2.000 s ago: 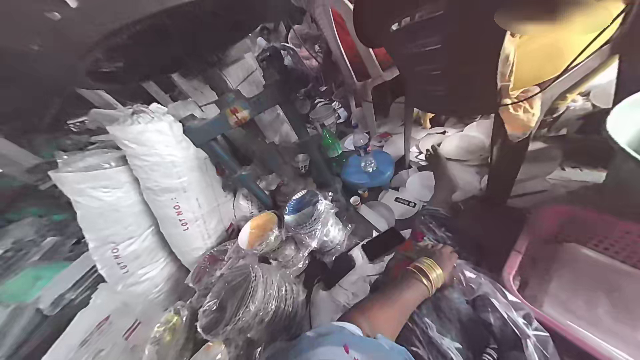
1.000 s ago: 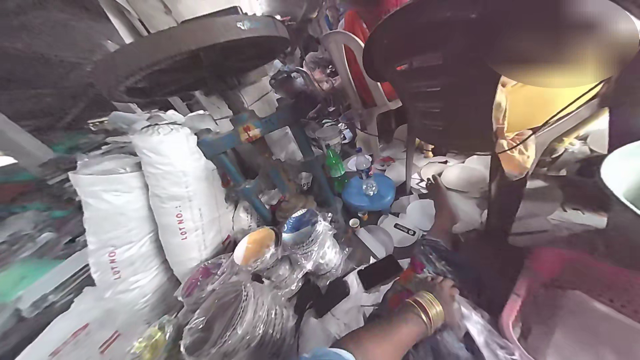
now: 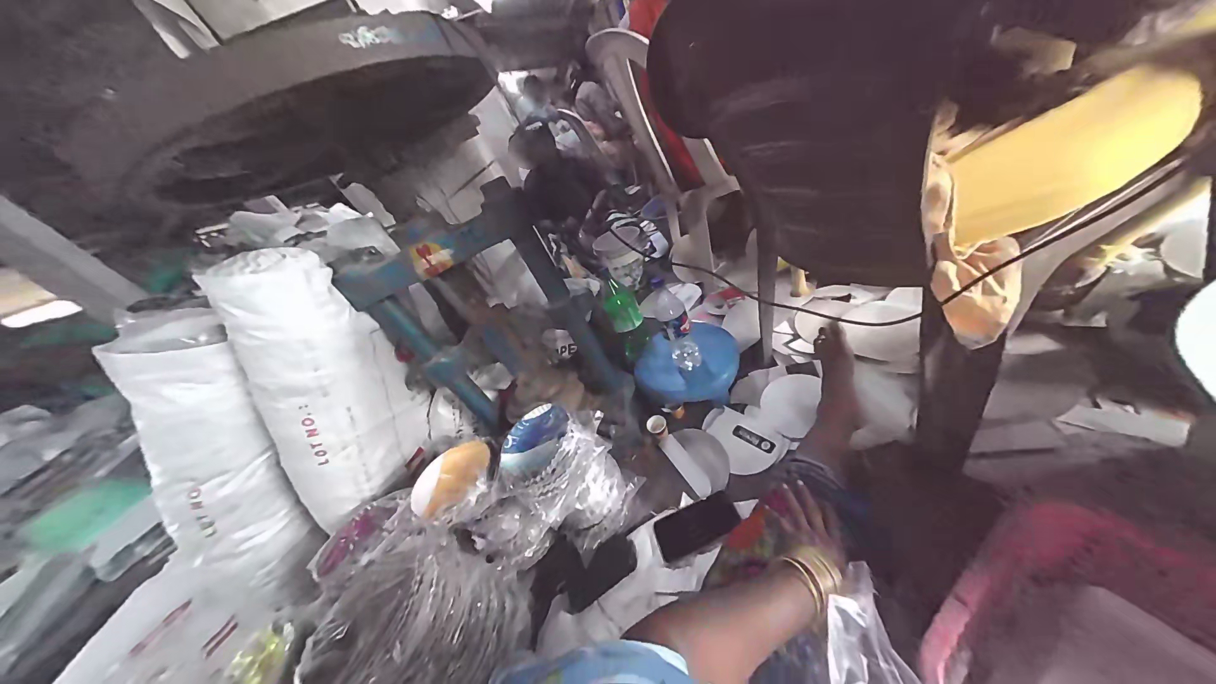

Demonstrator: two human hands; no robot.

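Note:
My left hand (image 3: pixel 806 521), with gold-coloured bangles at the wrist, lies with its fingers apart on patterned colourful cloth (image 3: pixel 750 546). It appears to hold nothing. A black phone-like object (image 3: pixel 696 525) lies just left of the hand on white material. Clear plastic film (image 3: pixel 860 627) is beside the wrist. Further left are clear plastic-wrapped stacks (image 3: pixel 418 608), a round item with an orange face (image 3: pixel 451 480) and one with a blue face (image 3: pixel 535 437). My right hand is not in view.
Two white sacks (image 3: pixel 304 389) stand at left beside a blue metal frame (image 3: pixel 456 247). Bottles stand on and beside a blue stool (image 3: pixel 689 366). A bare foot (image 3: pixel 836 356) is near scattered white discs (image 3: pixel 790 404). A pink basket (image 3: pixel 959 598) is at lower right, a dark chair (image 3: pixel 826 161) above.
The left hand stays near the patterned cloth, its fingers now more plainly spread. The view has shifted somewhat.

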